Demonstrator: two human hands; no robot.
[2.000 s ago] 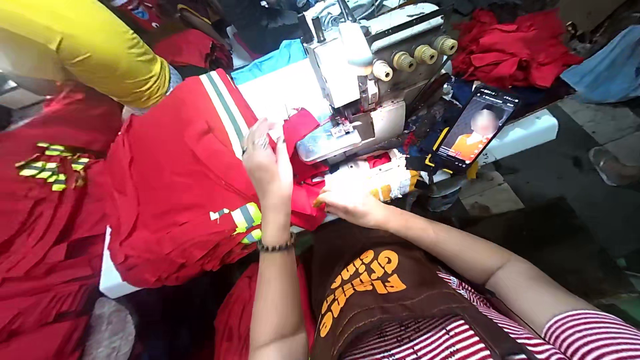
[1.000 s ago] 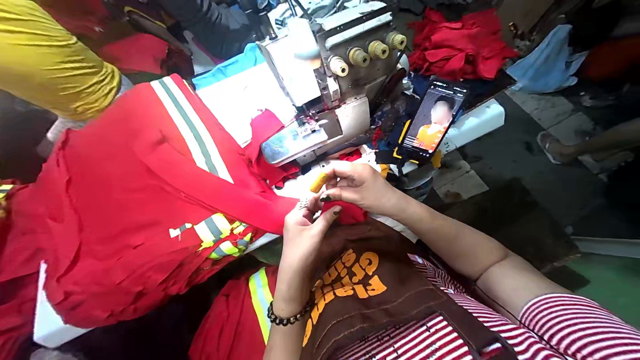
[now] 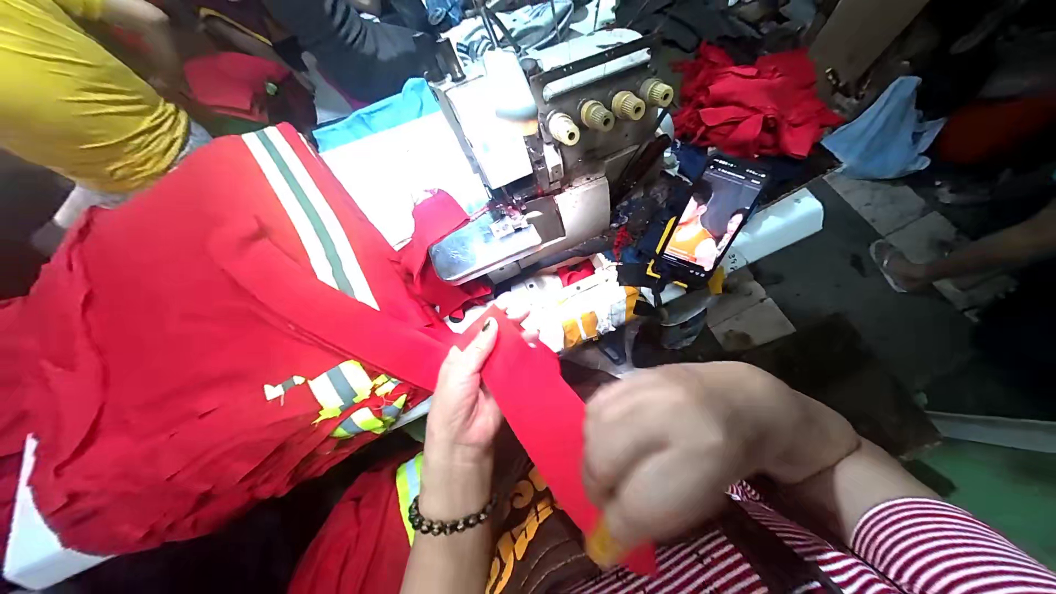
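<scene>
A narrow red fabric strip (image 3: pixel 536 404) runs from my left hand (image 3: pixel 470 396) down to my right hand (image 3: pixel 668 454). The left thumb lies on the strip's upper part, near the sewing bed. My right hand, blurred, is closed on the lower part, with a small yellow object (image 3: pixel 604 544) at its fingers, too blurred to name. To the left a pile of red garment pieces (image 3: pixel 165 330) with a white and green stripe (image 3: pixel 309 219) covers the table. Just beyond my hands stands an overlock sewing machine (image 3: pixel 569 124), with red cloth (image 3: pixel 437 223) beside its metal plate.
A phone (image 3: pixel 714 219) with a lit screen stands right of the machine. Behind it lies a red cloth heap (image 3: pixel 755 99). A person in a yellow sleeve (image 3: pixel 91 99) is at the upper left; another person's foot (image 3: pixel 899 266) is at the right. More red cloth (image 3: pixel 355 528) hangs below the table edge.
My hands were close together a second ago; now my right hand is lower and nearer, with the red strip stretched out between them.
</scene>
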